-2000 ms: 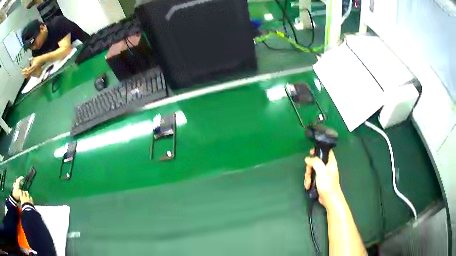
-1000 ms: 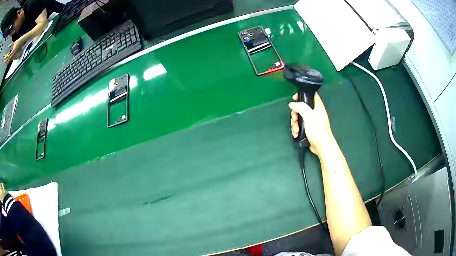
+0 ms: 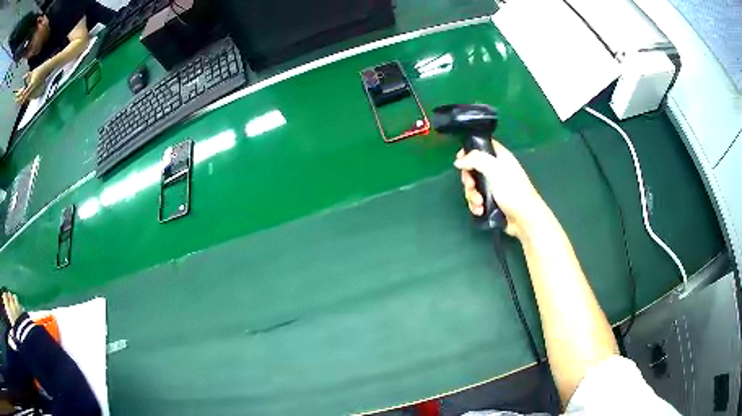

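My right hand [image 3: 496, 183] is closed around the grip of a black barcode scanner [image 3: 465, 122], held upright over the green bench. Its wide head points left at the lower right corner of the nearest phone frame [image 3: 395, 101], where red light shows. That frame lies flat, with a dark block at its top and an open lower part. A second phone frame [image 3: 176, 180] and a third, smaller one [image 3: 65, 236] lie further left. A thin black scanner cable [image 3: 519, 305] hangs from the grip. My left hand is not in view.
A keyboard [image 3: 171, 106] and mouse [image 3: 138, 79] lie behind the pale rail. A white sheet [image 3: 557, 61], small white box [image 3: 643, 84] and white cable [image 3: 643, 191] are at right. Another worker's sleeve [image 3: 53, 357] is at lower left; a person in a cap [image 3: 53, 41] sits at upper left.
The scanner and my right hand have moved slightly left. The nearest phone frame has shifted left and a little down in view. The red light stays at its lower corner.
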